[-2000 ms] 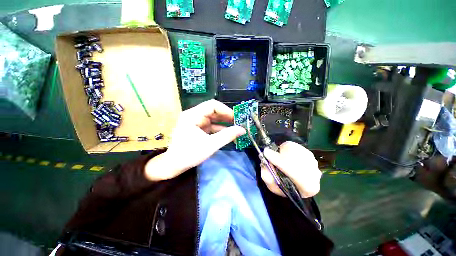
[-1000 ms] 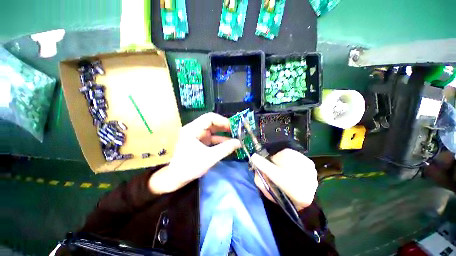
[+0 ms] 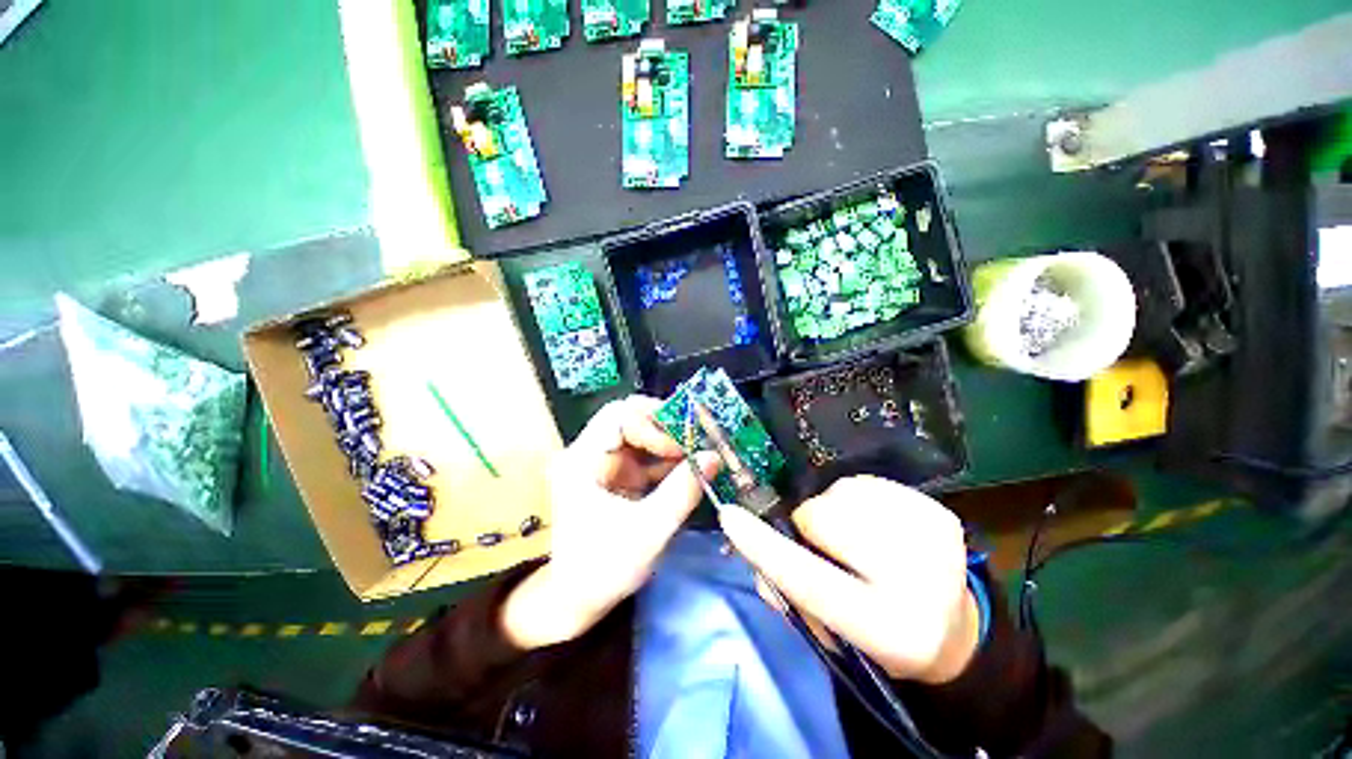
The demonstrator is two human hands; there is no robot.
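Observation:
A small green circuit board (image 3: 730, 426) is held tilted in front of my body, below the blue-component bin. My left hand (image 3: 615, 497) grips its left edge between thumb and fingers. My right hand (image 3: 875, 571) holds a dark soldering iron (image 3: 737, 482) like a pen, its tip over the board's upper left part. A thin second piece beside the tip runs close to my left thumb; I cannot tell if it is solder wire or part of a tool. The exact contact point of the tip is too small to tell.
A cardboard box (image 3: 489, 371) with dark capacitors is left. Flat boards (image 3: 571, 329) lie beside it. Black bins hold blue components (image 3: 687, 282), green components (image 3: 848, 270) and small dark parts (image 3: 867, 408). Several boards lie on a black mat (image 3: 578, 148). A white tub (image 3: 1060, 315) and yellow stand (image 3: 1127, 403) are right.
The camera view has tilted up and turned, so more boards on the mat show and the bins sit lower. Both hands still hold the board and iron, with the board turned slightly.

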